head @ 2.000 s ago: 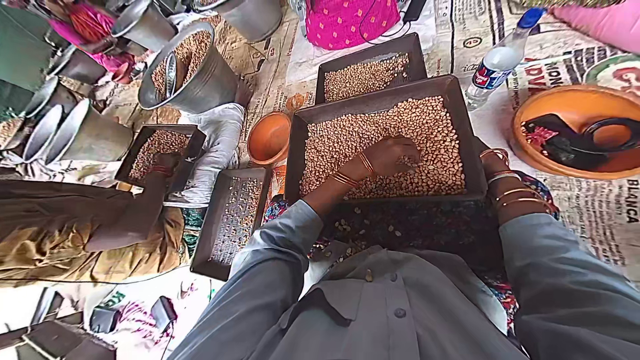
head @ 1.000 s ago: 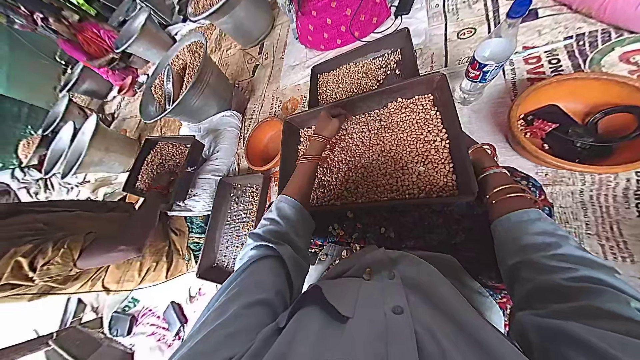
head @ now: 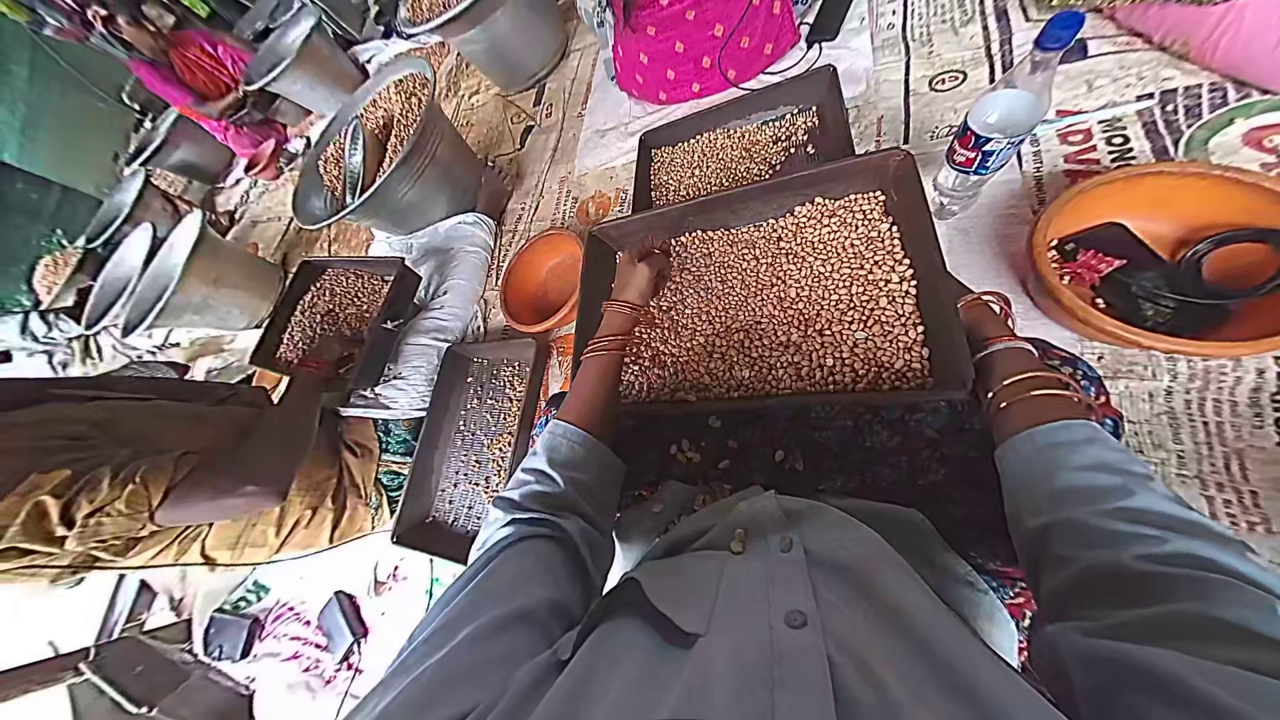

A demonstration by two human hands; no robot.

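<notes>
A dark rectangular metal tray (head: 765, 400) filled with pale brown kernels, apparently peanuts (head: 790, 300), lies tilted over my lap. My left hand (head: 643, 272) rests at the kernels' left edge, inside the tray's left wall, with its fingers bent down; whether kernels are between them is hidden. My right hand (head: 985, 318) holds the tray's right side from outside, its fingers mostly hidden by the wall. Behind this tray stands a second dark tray (head: 745, 105) with fewer kernels. A narrow tray with a perforated-looking bottom (head: 470, 450) and scattered kernels lies to the left.
An orange bowl (head: 542, 280) touches the left side's surroundings. At right are a plastic bottle (head: 990, 135) and a wide orange basin (head: 1060, 215) holding dark items. Metal buckets (head: 440, 150) stand back left. A co-worker's hand (head: 330, 355) is in another tray (head: 385, 345).
My left hand has moved from right of the tray's middle to its left side, then slightly toward me. My right hand has stayed at the right wall.
</notes>
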